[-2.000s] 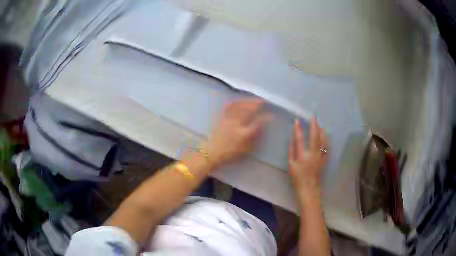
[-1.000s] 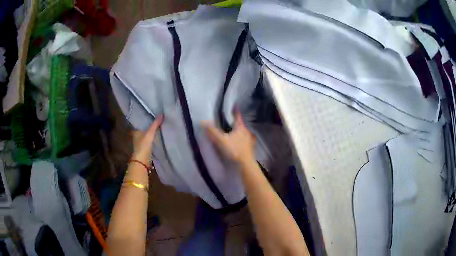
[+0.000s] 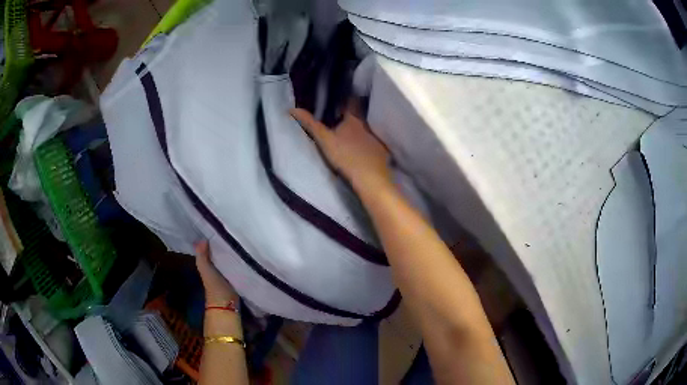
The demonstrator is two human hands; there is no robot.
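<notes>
A pale grey-blue cloth bundle with dark stripes (image 3: 218, 150) hangs beside the table's edge, in front of me. My left hand (image 3: 214, 280) is at its lower left edge and grips it, with most of the fingers hidden behind the cloth. My right hand (image 3: 350, 147) is at the bundle's upper right, by a dark gap between the bundle and the table. Its visible fingers are spread apart and close on no cloth that I can see; some fingertips are hard to make out.
The off-white padded table (image 3: 520, 165) is at the right. Layered pale panels (image 3: 512, 53) lie at its far side, and a cut panel (image 3: 629, 241) lies at its right. Green (image 3: 71, 218) and orange (image 3: 181, 338) lattice baskets and a red object (image 3: 79, 37) are at the left.
The view has turned from the table to the hanging bundle and then come closer to it. My left hand has moved down to the bundle's lower edge; my right hand has moved up towards the dark gap.
</notes>
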